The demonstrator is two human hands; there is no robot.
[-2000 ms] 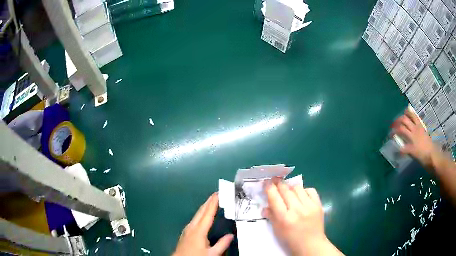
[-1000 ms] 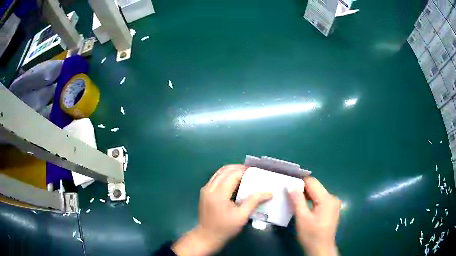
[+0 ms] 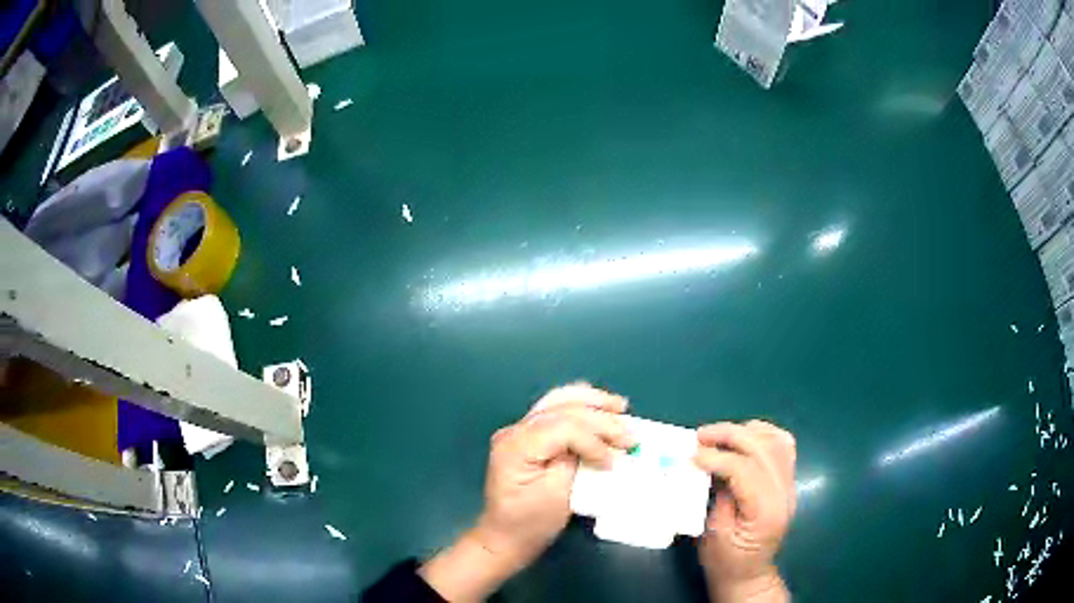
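Observation:
A small white folding carton (image 3: pixel 642 501) is held between both hands at the lower middle, a little right of centre. Small teal marks show near its upper edge, and a flap edge shows at its bottom. My left hand (image 3: pixel 548 465) grips its left side, with fingers over the upper left corner. My right hand (image 3: pixel 750 483) holds its right side, with fingers at the upper right corner. The inside of the carton does not show.
An open carton (image 3: pixel 756 41) stands at the top right. A wall of stacked cartons (image 3: pixel 1031 130) is at the right edge. Pale metal legs (image 3: pixel 130 342), yellow tape (image 3: pixel 194 244) and a white pad (image 3: pixel 204 342) are at left. Paper scraps (image 3: pixel 1022 548) lie at lower right.
The raised grey flap at the carton's top no longer shows, and teal marks now show. My left fingers have moved over the upper edge. The other person's hand left view earlier.

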